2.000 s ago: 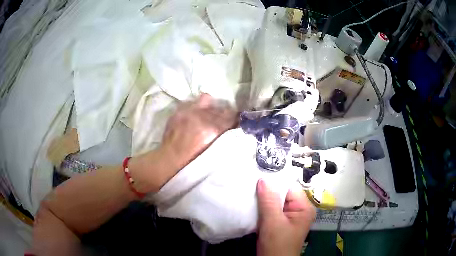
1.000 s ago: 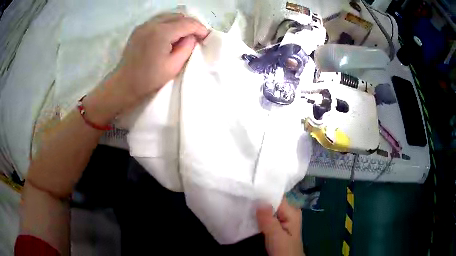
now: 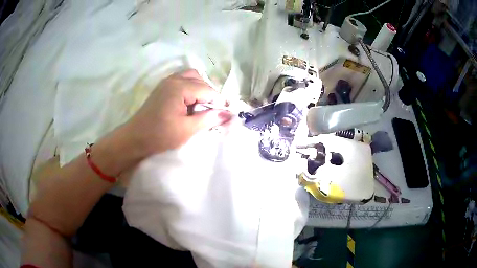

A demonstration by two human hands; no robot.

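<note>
A bright white fabric piece (image 3: 209, 188) lies at the machine's needle area and drapes over the table's front edge. My left hand (image 3: 175, 112), bare with a red bracelet, pinches the fabric's edge just left of the dark, shiny presser foot area (image 3: 277, 128). The cream-white overlock machine (image 3: 280, 44) stands right of the hand under bright light. My right hand is not in view. Glare hides exactly where the fabric meets the foot.
A large heap of white cloth (image 3: 99, 42) covers the left. On the right are a lamp head (image 3: 345, 118), a cover with a yellow edge (image 3: 345, 162), pinkish snips (image 3: 387, 183), a flat black rectangle (image 3: 410, 152) and thread cones (image 3: 384, 37) behind.
My left hand has moved right and down towards the presser foot, still pinching the fabric. My right hand has left the picture. The camera view has shifted, showing more of the machine's back.
</note>
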